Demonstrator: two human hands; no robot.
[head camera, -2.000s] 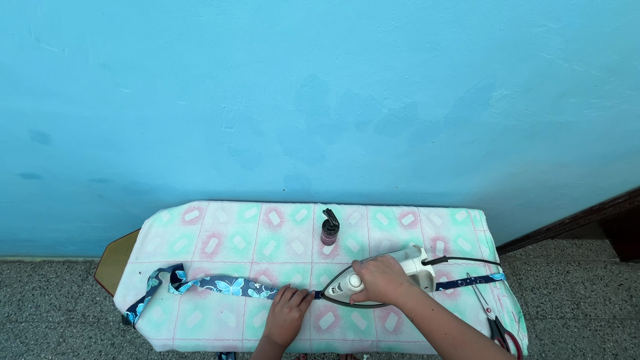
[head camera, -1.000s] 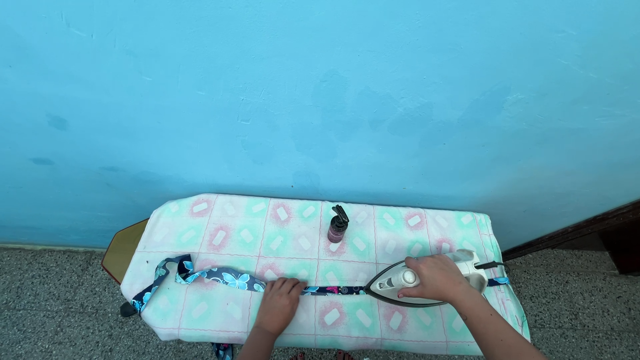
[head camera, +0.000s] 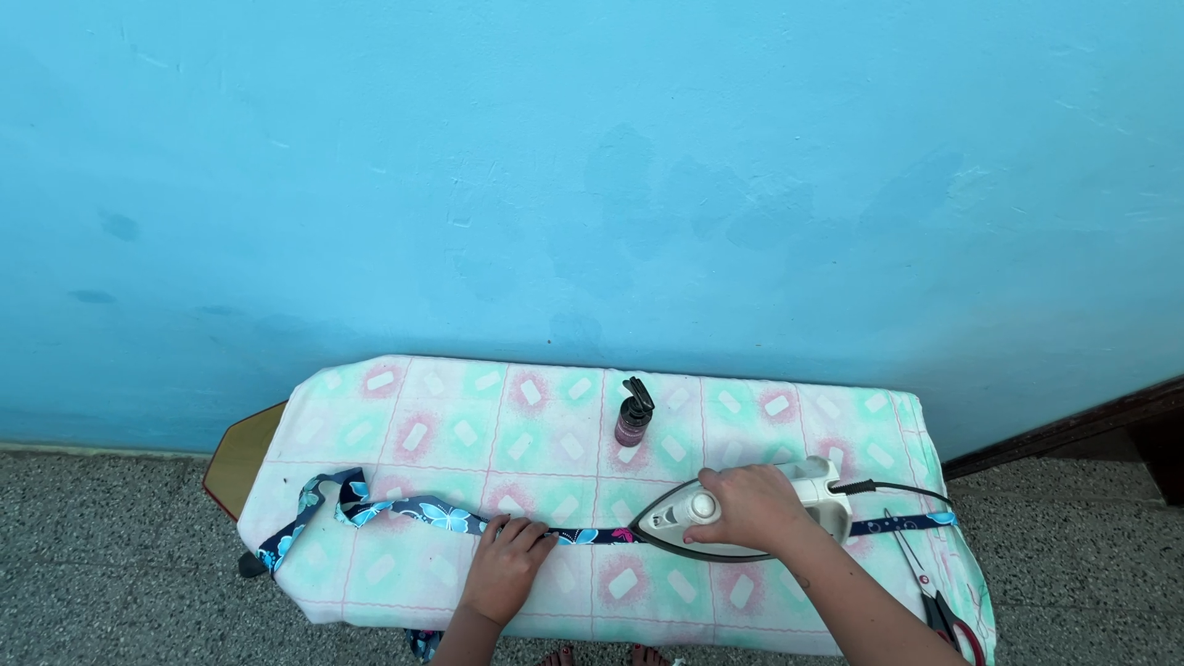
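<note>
A long navy fabric strip with a butterfly print (head camera: 442, 514) runs across a padded ironing board (head camera: 546, 592). Its right stretch is folded narrow; the left part is wider and lies in a loose loop that reaches the board's left edge. The fingers of my left hand (head camera: 507, 564) press on the strip near the middle. My right hand (head camera: 754, 509) grips the handle of a white clothes iron (head camera: 819, 490), which sits on the folded strip with its tip pointing left. The strip beneath the soleplate is hidden, and it shows again right of the iron.
A small dark pump bottle (head camera: 633, 421) stands near the board's back edge. Scissors with red and black handles (head camera: 939, 610) lie at the right end, close to the iron's cord (head camera: 911, 490). A blue wall (head camera: 592, 185) rises behind the board. Bare feet show below the front edge.
The iron in my right hand went right along the strip, uncovering a folded stretch, and is now back somewhat to the left. My left hand stays on the strip.
</note>
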